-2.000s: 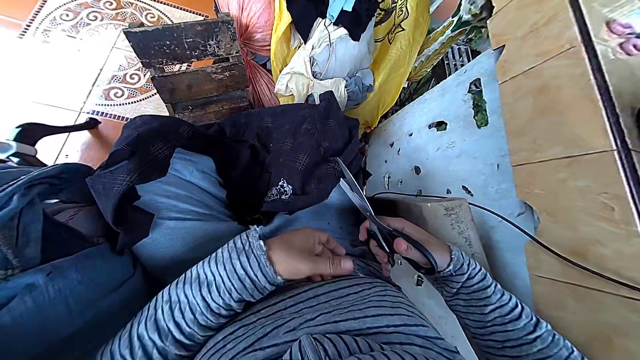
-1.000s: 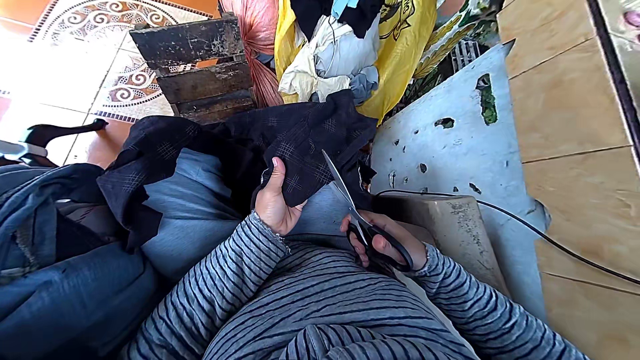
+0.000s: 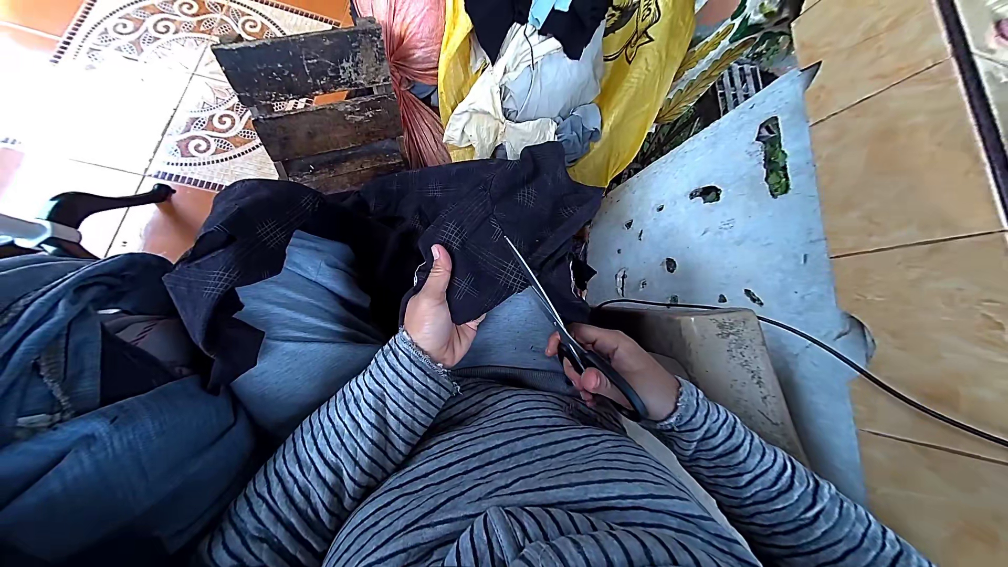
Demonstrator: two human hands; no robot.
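Dark patterned cloth (image 3: pixel 472 213) lies across my lap, over blue-grey fabric on my legs. My left hand (image 3: pixel 439 319) grips the near edge of this cloth, thumb on top and the other fingers partly hidden. In my right hand (image 3: pixel 618 370) is a pair of scissors (image 3: pixel 551 311) with black handles. Their blades look closed or nearly so and point up and left, over the cloth's right part. Whether the blades touch the cloth cannot be told.
Worn wooden slats (image 3: pixel 327 122) stand beyond the cloth. A yellow sack (image 3: pixel 650 87) with light and dark cloths is beside a pink sack (image 3: pixel 409 71). Blue denim (image 3: pixel 134 457) lies at left. At right are a worn block (image 3: pixel 732 354), a holed pale sheet (image 3: pixel 701 244) and a black cable (image 3: pixel 850 362).
My left hand was empty near my waist two seconds ago; it has moved up to the dark cloth and taken hold of it. The scissors, spread apart at first, have closed.
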